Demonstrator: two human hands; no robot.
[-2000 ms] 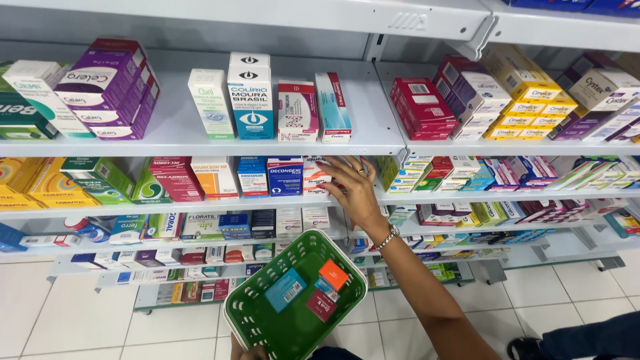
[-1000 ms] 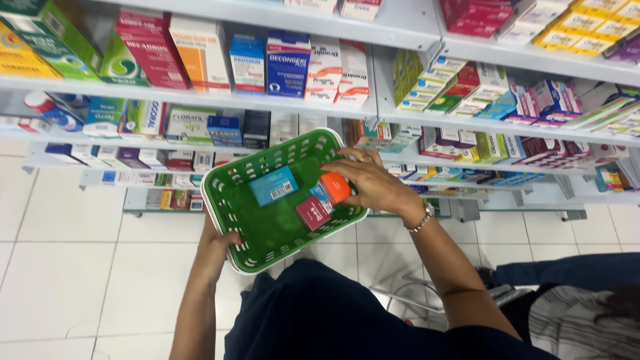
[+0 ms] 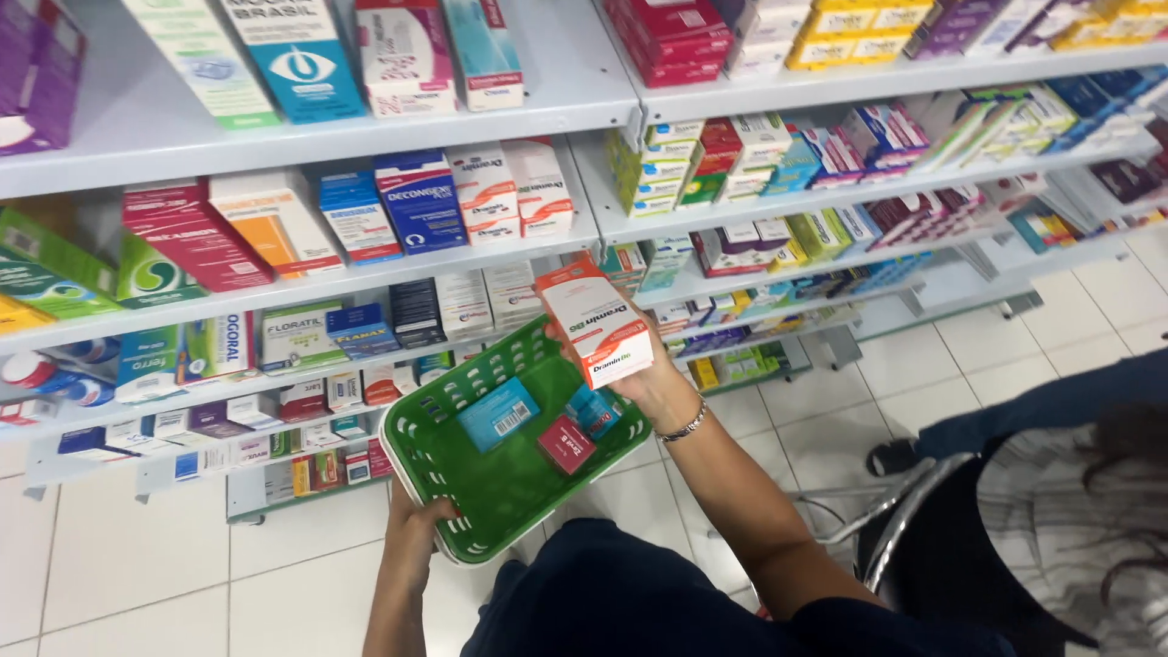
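Note:
My right hand (image 3: 631, 379) holds a white and orange Dramin B6 medicine box (image 3: 598, 321) over the right end of a green plastic basket (image 3: 484, 538). The thumb and fingers are partly hidden by the box. My left hand (image 3: 418, 529) grips the basket's left end, with fingertips over its white rim. Inside the basket lie a light blue box (image 3: 498, 413), a dark red box (image 3: 567, 444) and a small blue box (image 3: 595, 412), which are apart from the held one.
Shelves of medicine boxes run across the view; two white and orange boxes (image 3: 538, 187) stand beside a dark blue Decongex box (image 3: 421, 203). At the right, a person in a striped top (image 3: 1068, 511) sits on a black chair (image 3: 940, 538) with metal arms.
One second ago my right hand was inside the basket at the orange box there. Now it is raised with a white and orange box in it, and no orange top shows inside the basket.

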